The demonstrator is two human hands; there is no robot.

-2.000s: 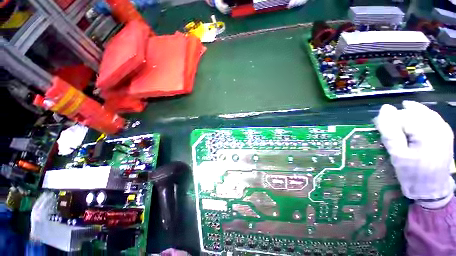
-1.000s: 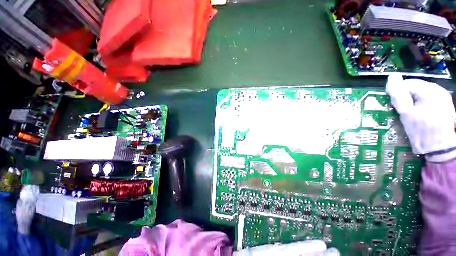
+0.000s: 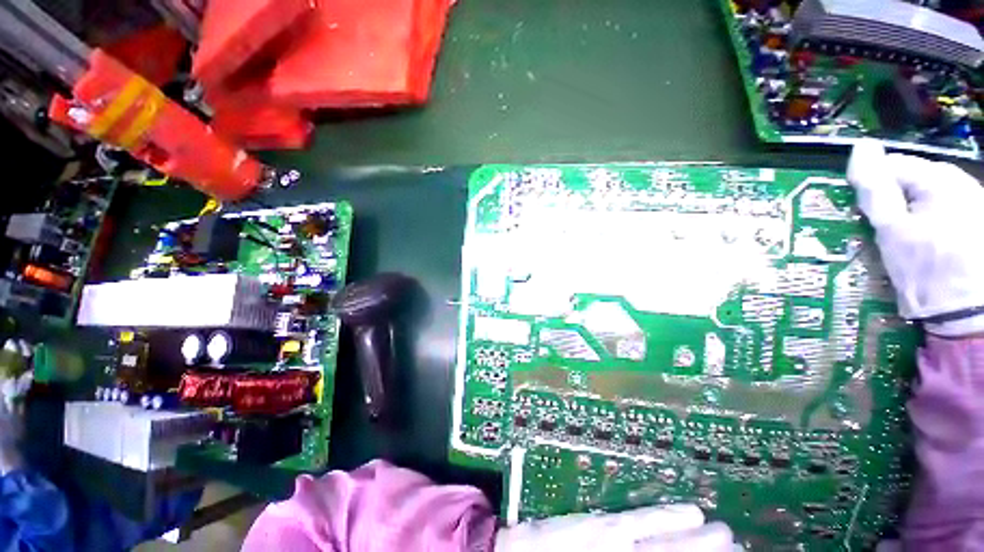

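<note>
A large green circuit board (image 3: 691, 367) is in front of me, solder side up, with glare on its upper part. My right hand (image 3: 930, 232), in a white glove, holds the board at its far right corner and edge. My left hand (image 3: 620, 534), also white-gloved, reaches in from the bottom with its fingers over the board's near part. The frame's lower edge cuts this hand off, and its grip cannot be seen.
A dark-handled tool (image 3: 374, 340) lies left of the board. Beyond it is a component-side-up board (image 3: 286, 232). Red slabs (image 3: 351, 54) and an orange-red cylinder (image 3: 151, 124) are at far left. Another board (image 3: 831, 92) is at far right. A person's blue sleeve (image 3: 32, 507) shows at lower left.
Over two seconds the view has shifted, and my left hand has come in over the board's near part. My right hand stays at the far right corner. Glare has spread across the board.
</note>
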